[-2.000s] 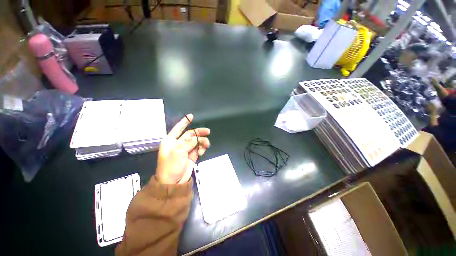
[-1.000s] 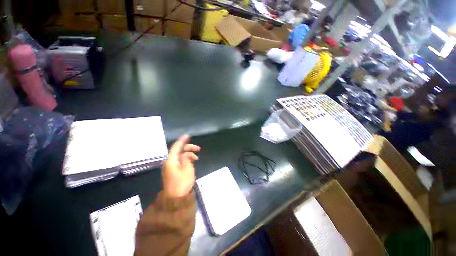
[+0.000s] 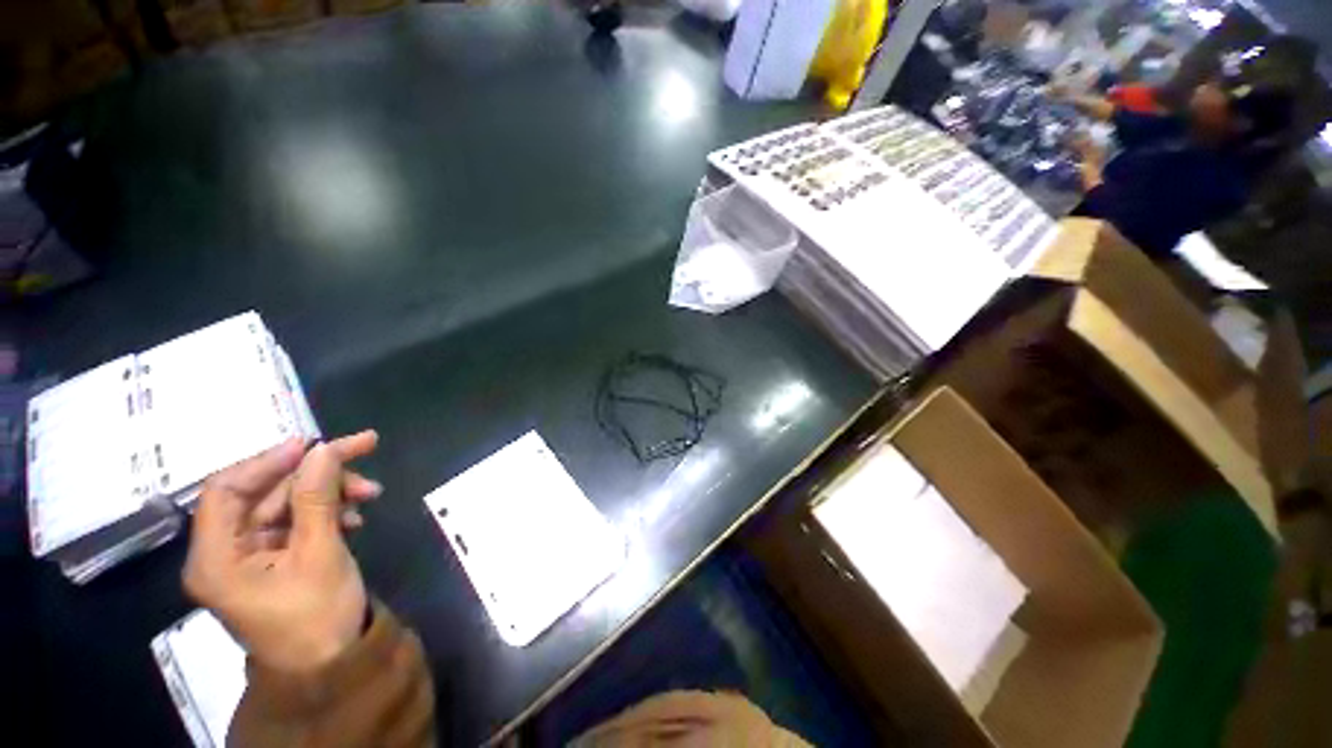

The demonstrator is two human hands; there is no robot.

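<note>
My left hand (image 3: pixel 292 548) is at the left, palm up, thumb and index pinched; a thin dark trace at the fingertips looks like a black cord, though it is blurred. A white backing card (image 3: pixel 526 541) with dark holes along its left side lies right of the hand, near the table edge. A second card (image 3: pixel 202 665) is partly hidden under my wrist and sleeve. A white card stock (image 3: pixel 219 398) in two blocks stands beyond the hand. A black cord bundle (image 3: pixel 655 402) lies loose right of the card. My right hand is not seen; a brown shape, perhaps a sleeve, shows at the bottom edge.
A translucent plastic box (image 3: pixel 730 252) stands against a leaning stack of dotted sheets (image 3: pixel 913 219). An open carton (image 3: pixel 1074 628) with white contents is below the table edge at right, another carton beyond it. A person (image 3: pixel 1169 190) is at the far right.
The view has swung right and down, so the table things sit further left. My left hand has gone from beside the working card to the near side of the card stock, fingers now pinched.
</note>
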